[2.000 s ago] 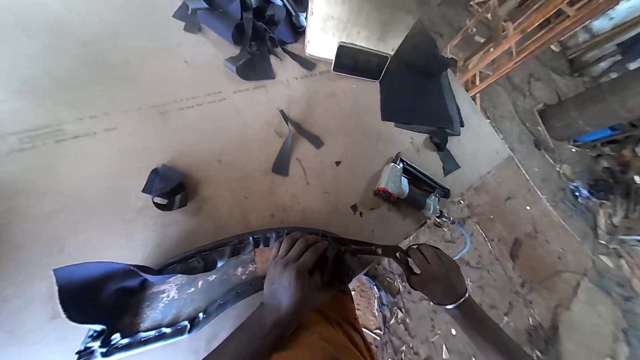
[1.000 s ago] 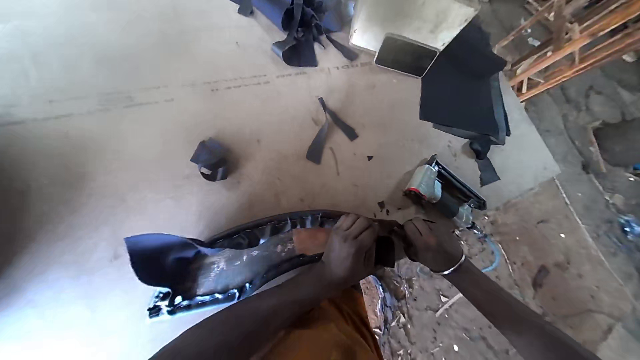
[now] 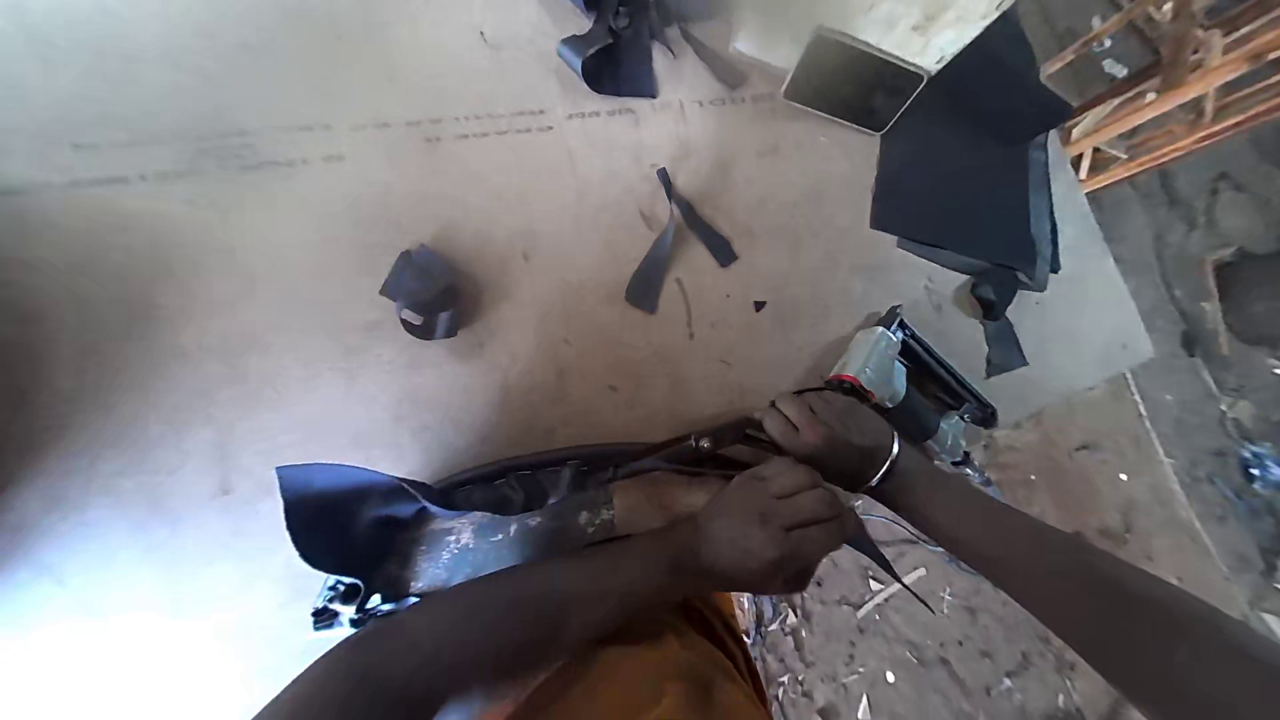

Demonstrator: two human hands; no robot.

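A long curved wooden piece point(image 3: 480, 545), edged with dark upholstery material, lies along the table's near side. Its left end carries a loose dark flap point(image 3: 345, 515). My right hand point(image 3: 835, 435), with a metal bangle at the wrist, is closed round the handles of dark scissors point(image 3: 706, 442), whose blades point left along the piece's far edge. My left hand point(image 3: 775, 525) grips a dark strip of material point(image 3: 885, 560) at the right end, its pointed tail hanging to the right. Just beyond my right hand rests a pneumatic stapler point(image 3: 900, 375).
On the board-topped table point(image 3: 560, 350) lie a small dark roll point(image 3: 425, 292), forked scraps point(image 3: 668, 240), more scraps point(image 3: 625, 50), a phone point(image 3: 853, 80) and folded dark sheets point(image 3: 960, 170). Wooden frames point(image 3: 1190, 80) stand at upper right. Debris covers the ground at lower right.
The scissors now show along the far edge, blades leftward. My left hand has moved off the piece's surface and holds a strip whose tail hangs out at the right. The view has shifted.
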